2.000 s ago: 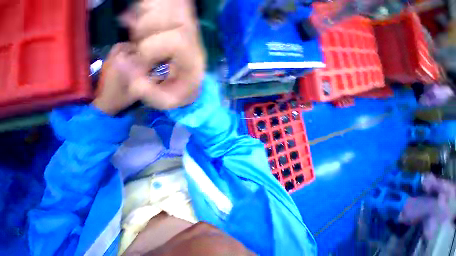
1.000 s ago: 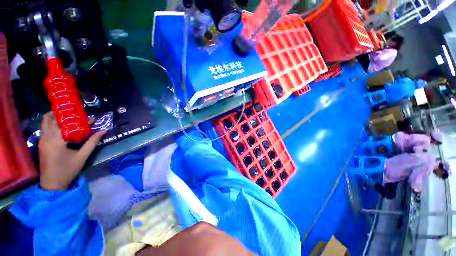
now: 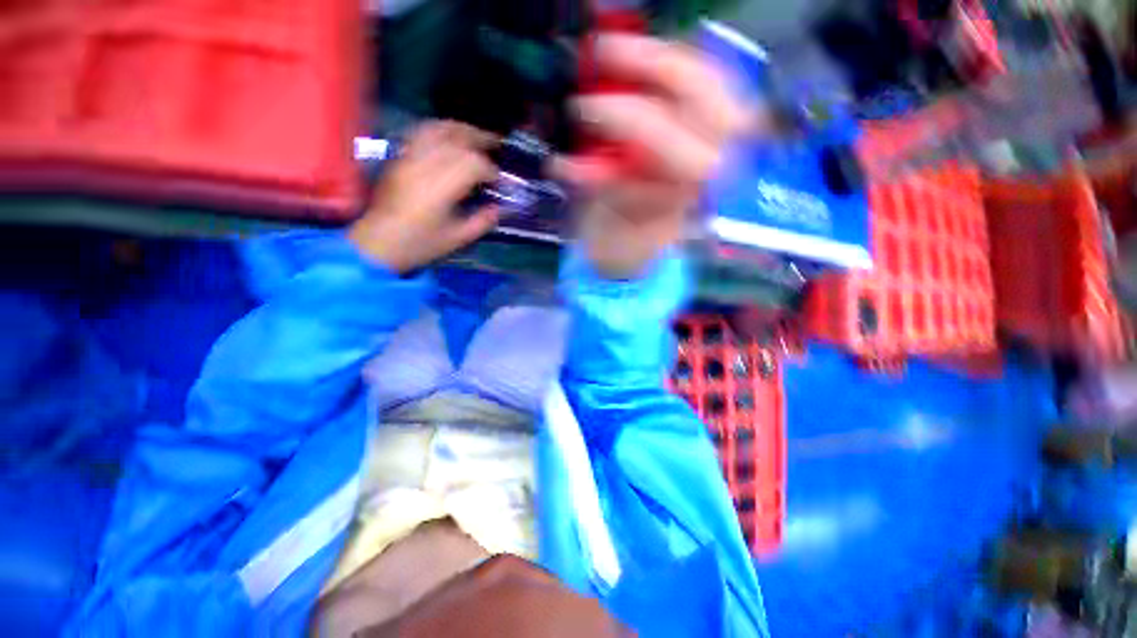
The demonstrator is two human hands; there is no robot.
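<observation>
The view is heavily blurred. My right hand (image 3: 655,143) is wrapped around the red grip (image 3: 609,77) of the toggle clamp. My left hand (image 3: 430,193) is left of it at the black test fixture (image 3: 534,199), thumb and fingers apart, pointing toward a small shiny glint (image 3: 511,190) near its fingertips. Whether it touches or holds this piece cannot be told. Most of the clamp is hidden or lost in blur.
A red tray (image 3: 175,106) lies at the upper left. A blue box (image 3: 792,187) stands right of the fixture. A lower red tray (image 3: 771,455) holds dark discs. More red trays (image 3: 929,237) are at the right, beside the blue floor (image 3: 898,449).
My right hand, out of sight a second ago, is now on the red grip. My left hand is now left of the grip, and the whole view has shifted and blurred.
</observation>
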